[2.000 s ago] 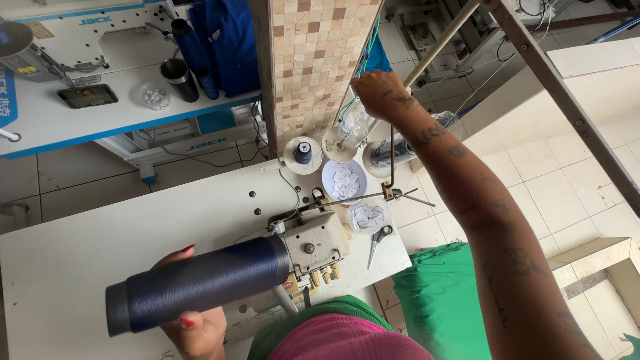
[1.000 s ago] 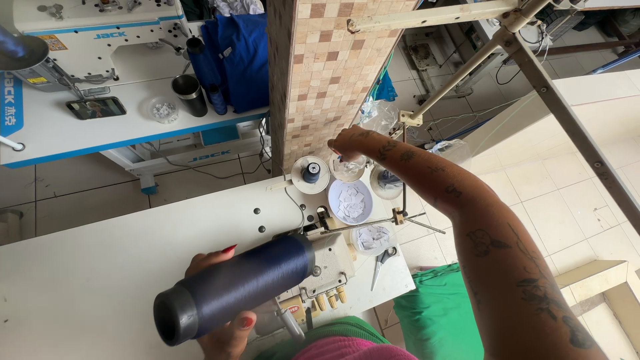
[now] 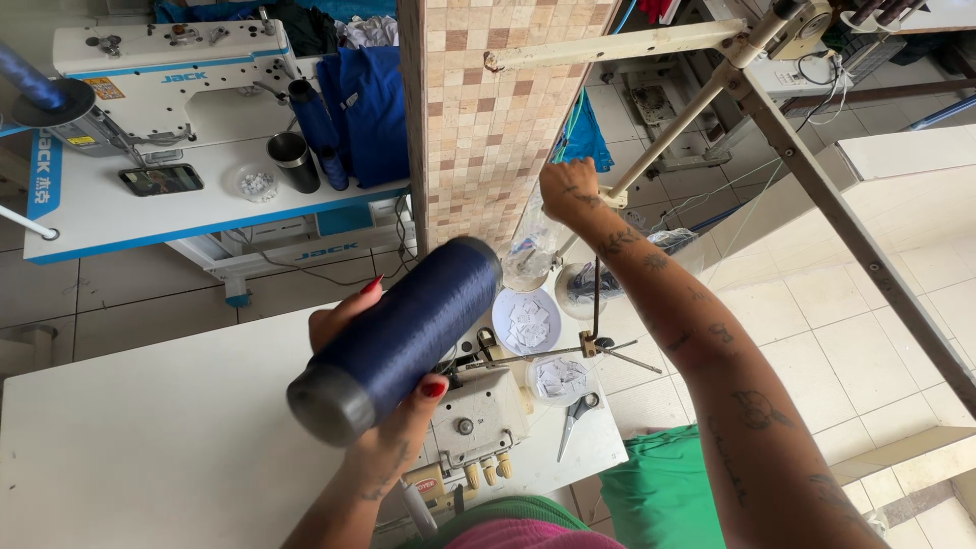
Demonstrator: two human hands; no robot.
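Note:
My left hand (image 3: 396, 381) is wrapped around a large cone of dark blue thread (image 3: 412, 328), held tilted above the white sewing table (image 3: 152, 427). Stretched out beside the tiled pillar, my right hand (image 3: 570, 187) is closed near the metal thread stand (image 3: 671, 133); its fingertips are hidden, so whether it holds anything is unclear. An overlock sewing machine (image 3: 480, 419) sits below the cone. To its right are a bowl of small white labels (image 3: 526, 320), a second tub of labels (image 3: 560, 377) and scissors (image 3: 577, 423).
The tiled pillar (image 3: 488, 130) rises behind the table. A Jack sewing machine (image 3: 183, 72), a phone (image 3: 161, 180), a dark tumbler (image 3: 293, 162) and blue cloth (image 3: 374, 114) are on another table at upper left. Green fabric (image 3: 663, 488) hangs at lower right. A metal frame bar (image 3: 862, 213) slants across the right.
My left hand has moved the thread cone to the right and up, nearer the pillar. My right hand dipped toward the spools beside the pillar, then rose again.

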